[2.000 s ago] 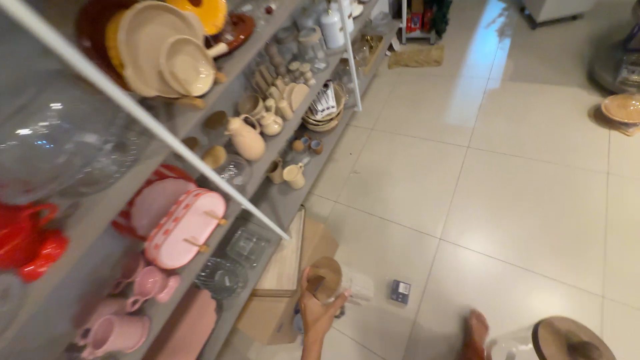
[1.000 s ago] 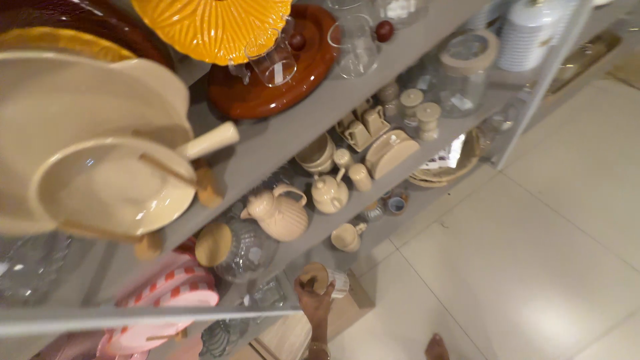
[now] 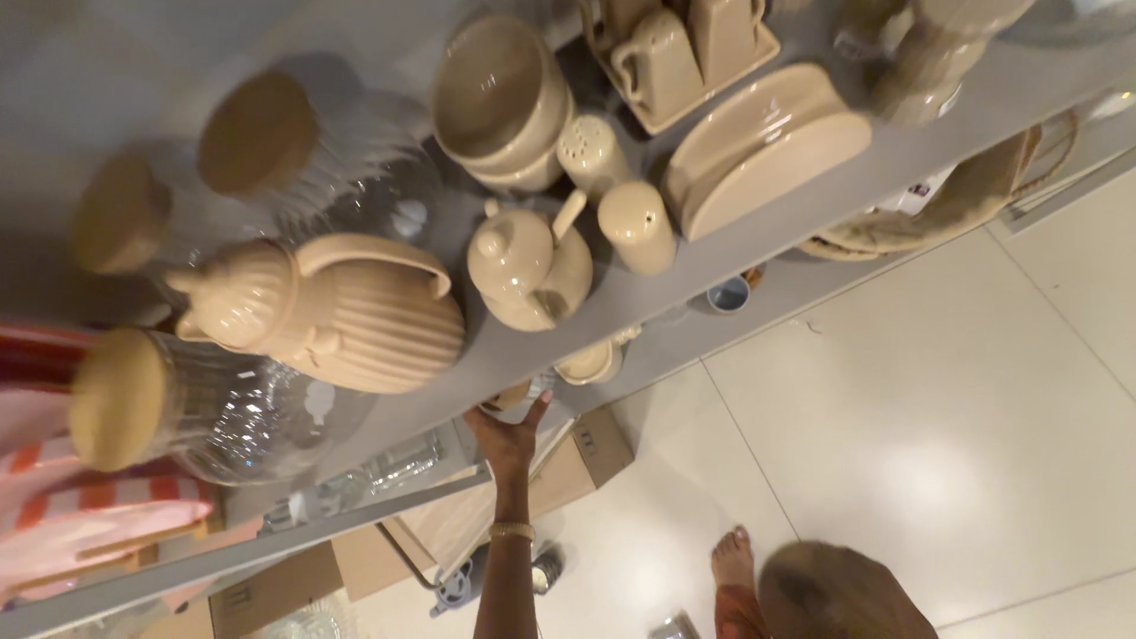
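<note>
My left hand (image 3: 508,435), with a bracelet at the wrist, reaches in below the edge of the middle shelf. Its fingers and thumb are around a glass jar with a brown lid (image 3: 510,397), mostly hidden by the shelf and the fingers. Just right of it on the lower shelf stands a cream cup (image 3: 589,362). On the shelf above are a ribbed beige pitcher (image 3: 373,311), a small cream teapot (image 3: 528,266), a cream shaker (image 3: 636,226) and stacked bowls (image 3: 501,102). My right hand is out of view.
A grey shelf edge (image 3: 692,266) crosses above my hand. A glass jar with a wooden lid (image 3: 120,399) stands at left. Cardboard boxes (image 3: 596,451) lie below, beside the tiled floor (image 3: 896,426). A bare foot (image 3: 733,557) is at the bottom.
The view has moved much closer to the shelves. My left hand, earlier holding the jar out in front of the lower shelf, is now partly under the middle shelf with it.
</note>
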